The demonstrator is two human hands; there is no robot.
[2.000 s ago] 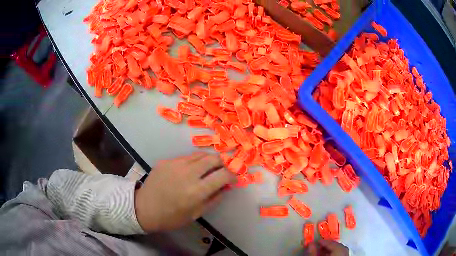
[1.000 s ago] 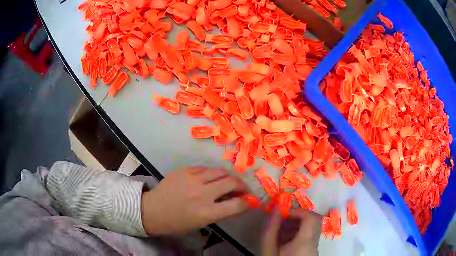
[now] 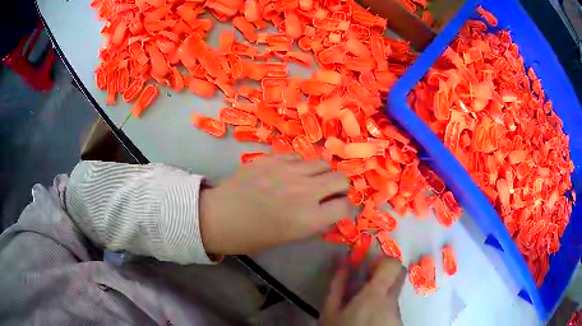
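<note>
Orange plastic parts (image 3: 274,89) lie in a loose, wide pile on the pale tabletop (image 3: 172,137). My left hand (image 3: 274,200) is palm down at the pile's near edge, its fingertips among the parts; whether it grips one is hidden. My right hand (image 3: 367,296) is blurred and cut off by the bottom edge, thumb and fingers pointing up at an orange part (image 3: 360,248) just beyond them. I cannot tell whether it holds that part. A few loose parts (image 3: 422,275) lie to the right of my right hand.
A blue bin (image 3: 462,175) full of orange parts stands at the right, against the pile. A brown carton (image 3: 402,22) with parts is beyond. The table's dark curved edge (image 3: 134,149) runs at left, with a brown box (image 3: 102,141) below it and a red stool (image 3: 32,60) on the floor.
My left hand has moved right and up to the pile's edge. My right hand has come in from the bottom edge toward it. The parts between them have shifted, and the view has moved slightly.
</note>
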